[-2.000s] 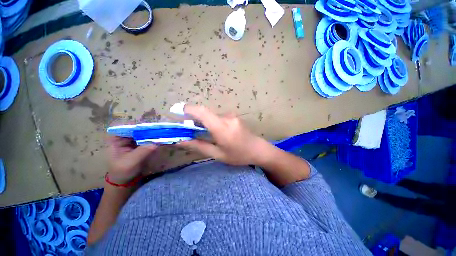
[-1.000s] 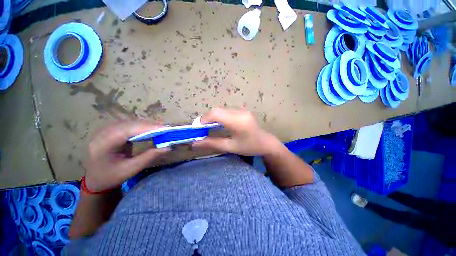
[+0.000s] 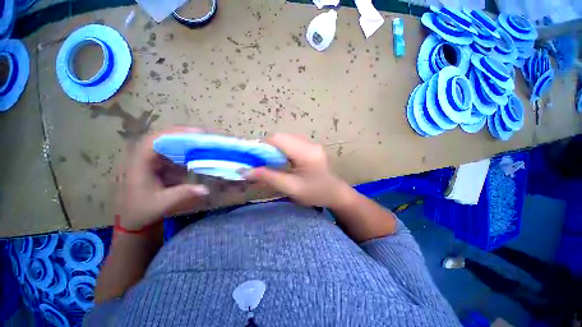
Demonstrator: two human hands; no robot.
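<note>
A pale blue flanged ring (image 3: 220, 148) is held tilted, near edge-on, just above the front part of the board, its darker blue hub and white lip facing me. My right hand (image 3: 306, 169) grips its right side, thumb on the hub and fingers behind the flange. My left hand (image 3: 150, 182) is at its left side, blurred; its thumb is apart from the hub, and the fingers are partly hidden behind the flange. Whether the left fingers press on the ring cannot be told. The white glue bottle (image 3: 321, 30) lies at the back of the board.
A single flanged ring (image 3: 94, 63) lies at left; a ring stack (image 3: 456, 94) is at right. A dark-edged tape roll (image 3: 194, 14), white scraps (image 3: 369, 18) and a teal tube (image 3: 398, 37) lie at the back. Blue crates (image 3: 475, 207) stand below; one at left holds rings.
The held ring has tipped from nearly edge-on, showing more of its flange and hub. My left thumb has moved off the hub. The view has shifted slightly.
</note>
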